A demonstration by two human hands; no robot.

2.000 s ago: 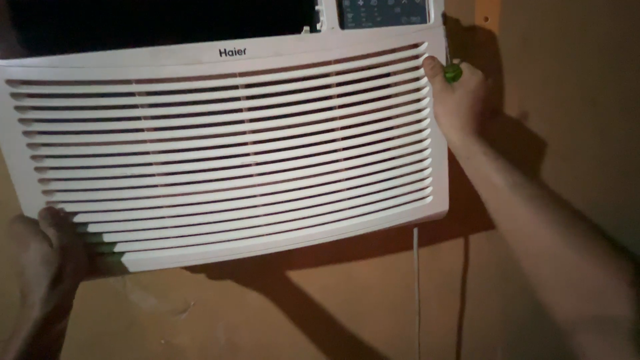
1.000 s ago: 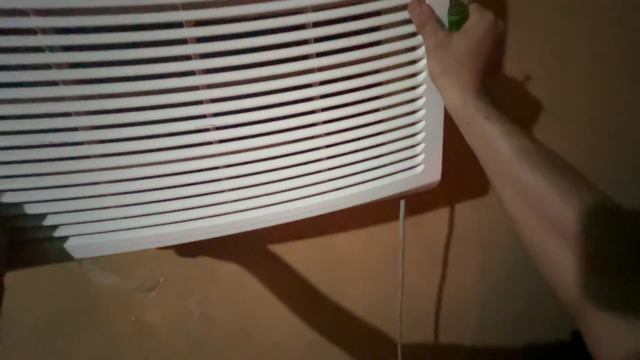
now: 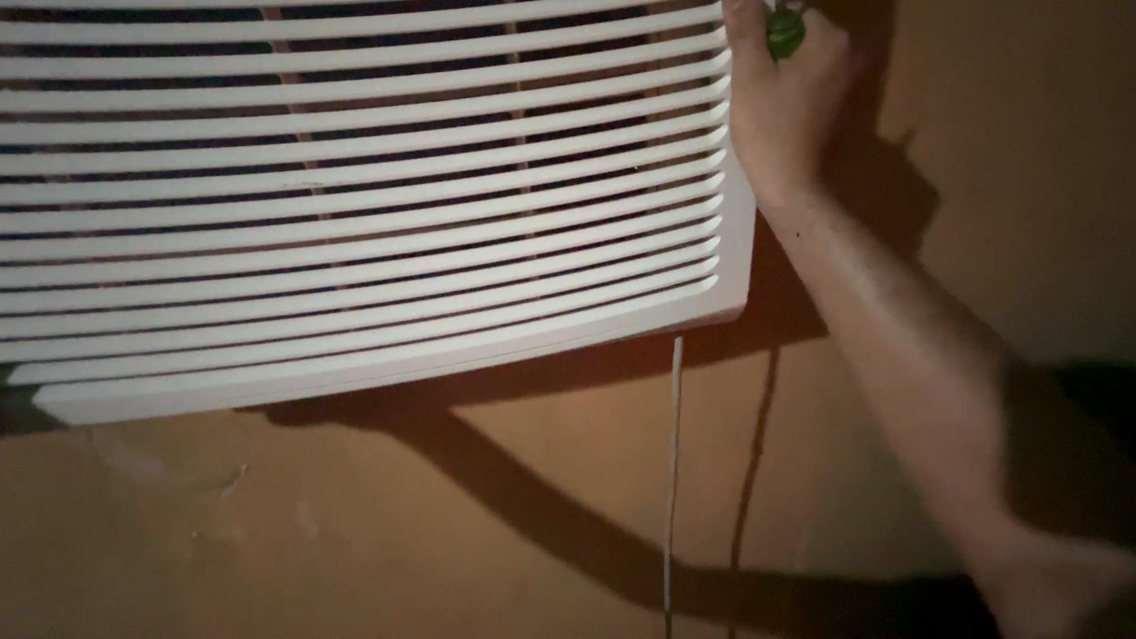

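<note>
The white louvred front grille of a Haier air conditioner (image 3: 426,204) fills the upper left of the head view, its lower edge sloping up to the right. My right hand (image 3: 790,98) is at the grille's right edge near the top of the view, thumb along the frame. Between its thumb and curled fingers sits a small green object (image 3: 785,34), perhaps a tool handle; its rest is hidden. My left hand is out of view. Dark slots between the louvres show thin vertical ribs behind them.
A thin pale cord (image 3: 674,488) hangs down from under the grille's right part. Behind is a brownish wall (image 3: 311,550) with scuffed or peeling patches, and shadows of an arm and the cord fall across it.
The view has moved closer to the grille's lower right part. My left hand, at the grille's lower left corner two seconds ago, has left the view. My right hand stays at the right edge.
</note>
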